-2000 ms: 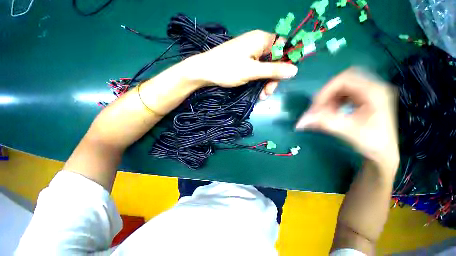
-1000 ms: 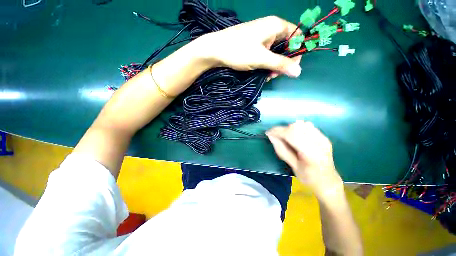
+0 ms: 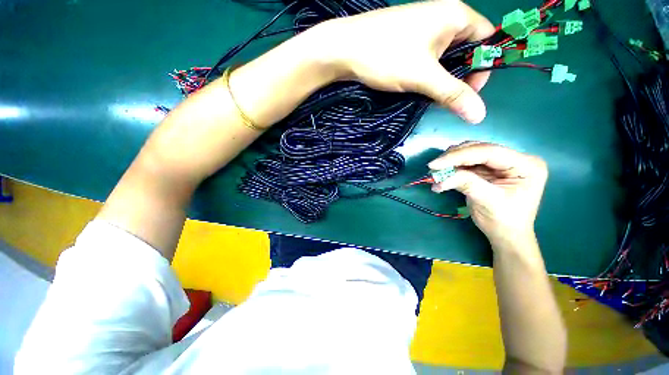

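Note:
My left hand [image 3: 418, 55] is closed around the black cords of a harness bunch [image 3: 334, 143] near its green plug end. Several green plug connectors [image 3: 521, 24] on red and black leads stick out past the fingers. My right hand [image 3: 502, 187] pinches one pale green plug connector [image 3: 443, 175] between thumb and fingertips. Its lead runs left to the bunch's lower part. Another green plug [image 3: 463, 212] lies just below, partly hidden by the right hand. Red lead tips [image 3: 192, 78] lie beyond my left forearm.
A large black harness pile [image 3: 649, 154] lies at the right, with red lead ends [image 3: 612, 282] over the table edge. A clear plastic bag [image 3: 660, 11] shows at the top right corner. The green table mat's [image 3: 81, 157] front edge runs before my body.
My left hand and the bunch appear farther up and right. My right hand has moved from a cord near the bunch to the plug, which it now pinches and holds up.

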